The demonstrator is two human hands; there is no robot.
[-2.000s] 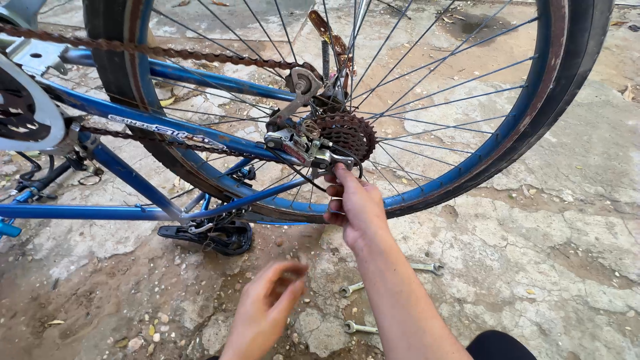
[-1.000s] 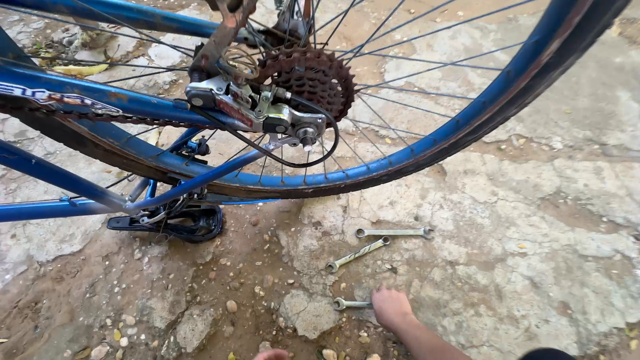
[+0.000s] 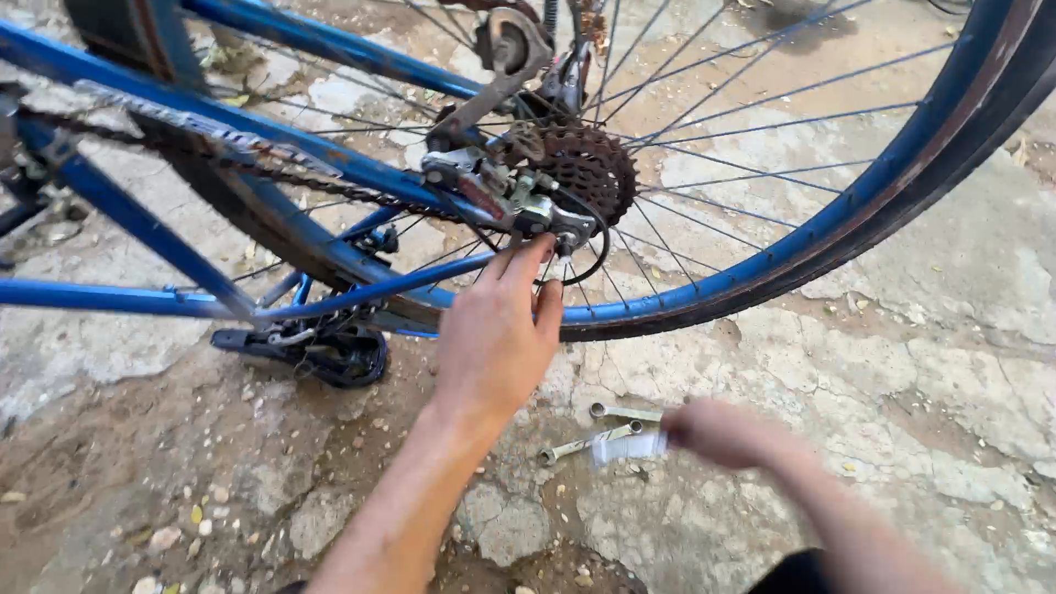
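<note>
My left hand (image 3: 503, 322) is at the rear derailleur (image 3: 528, 202) of a blue bicycle, its fingertips at the derailleur's lower end by the loop of black cable (image 3: 606, 247). Beside the derailleur sits the rusty rear cassette (image 3: 590, 169). My right hand (image 3: 722, 433), blurred by motion, is lower right, closed on a wrench (image 3: 631, 447) whose blurred, pale shape points left. Under and beside it two more wrenches lie on the ground: a combination wrench (image 3: 577, 445) and another wrench (image 3: 627, 412), partly covered by the right hand.
The rear wheel with its blue rim (image 3: 767, 256) fills the upper right. A blue frame tube (image 3: 107, 297) runs in from the left, with a black pedal (image 3: 355, 359) below it. Cracked concrete (image 3: 907, 462) with dirt and pebbles lies underneath.
My left hand has come up to the derailleur. My right hand has lifted the lowest wrench from the ground, where it lay a second ago, and moved it up. The view has shifted.
</note>
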